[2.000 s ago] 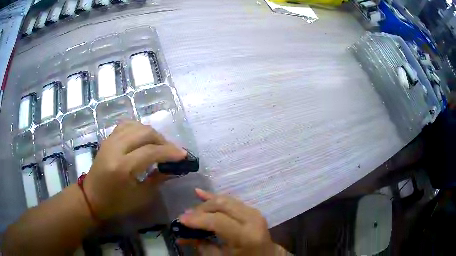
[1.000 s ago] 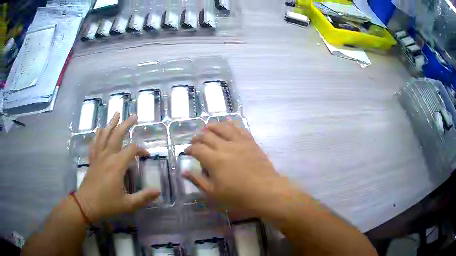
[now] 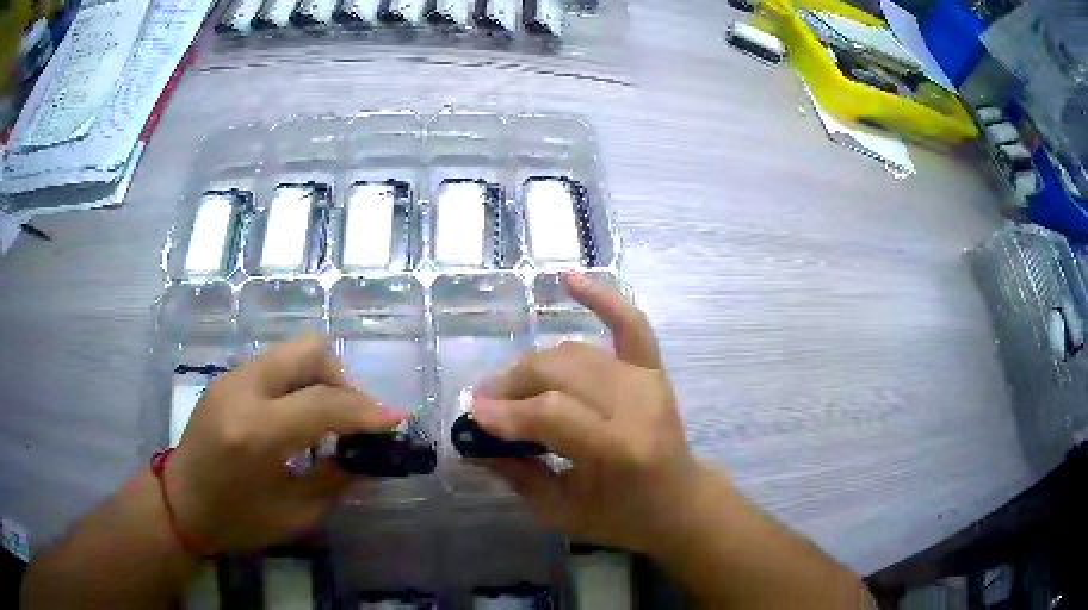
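A clear blister tray (image 3: 430, 280) lies in front of me. Its upper row holds several white packs (image 3: 469, 224) with black edges. In the lower row a white pack (image 3: 189, 411) shows at the left. My left hand (image 3: 269, 441) grips a battery pack (image 3: 388, 454) by its sides, its black end towards me. My right hand (image 3: 597, 429) grips another battery pack (image 3: 487, 441), also black end showing, with one finger stretched out over the tray. Both packs are over the lower row. My hands hide parts of that row.
More packs (image 3: 412, 12) stand in a row at the top. Record sheets (image 3: 90, 83) lie at the upper left, with a pen (image 3: 34, 231) below. A yellow bin (image 3: 859, 95), blue bins and a clear bin (image 3: 1032, 322) are at the right. More packs show at the bottom edge.
My hands were open over packs lying in the lower row a second ago; now each holds a pack tilted up. The view has shifted slightly.
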